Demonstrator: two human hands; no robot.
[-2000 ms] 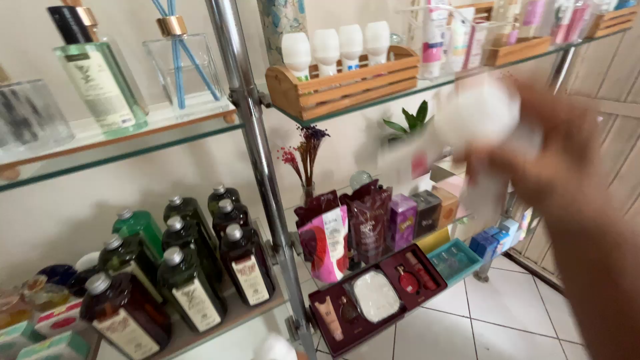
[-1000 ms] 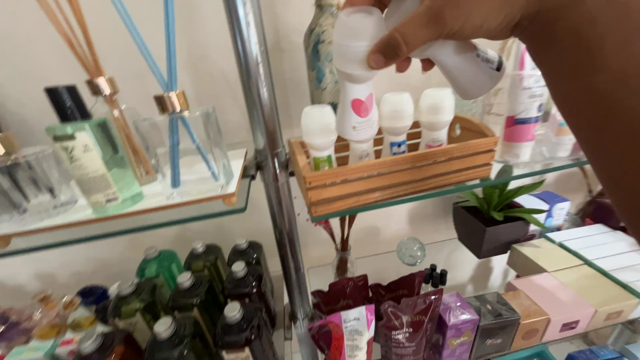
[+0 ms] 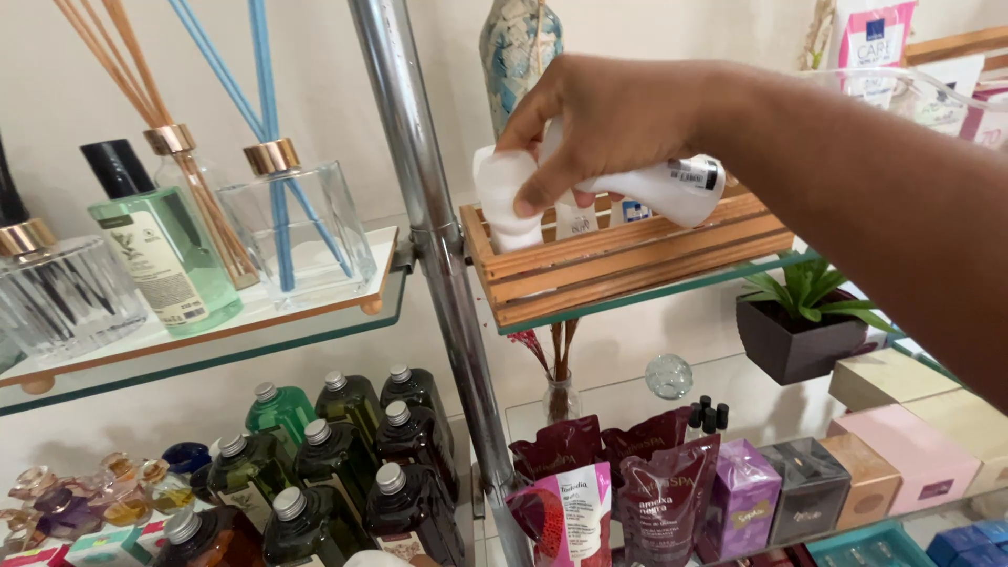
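My right hand [image 3: 606, 134] holds two white roll-on deodorant bottles. Its thumb and fingers pinch one bottle [image 3: 508, 197], which stands nearly upright with its lower part inside the left end of a slatted wooden crate [image 3: 630, 260]. The other bottle [image 3: 685, 193] lies slantwise under the palm, its labelled end pointing right. Behind the hand, more roll-on bottles [image 3: 577, 220] in the crate are partly hidden. At the bottom edge a sliver of my left hand [image 3: 425, 561] shows beside a white rounded object [image 3: 376, 559]; its grip is cut off by the frame.
The crate rests on a glass shelf [image 3: 669, 291] beside a chrome post [image 3: 429, 205]. Glass reed diffusers [image 3: 299, 228] stand left. Dark bottles [image 3: 323, 465], refill pouches [image 3: 669, 496] and boxes [image 3: 740, 496] fill lower shelves. A potted plant [image 3: 795, 339] sits under my forearm.
My right hand has come from the right to the crate, still holding the white bottles. Since one second ago, it has lowered the pinched bottle into the crate's left end.
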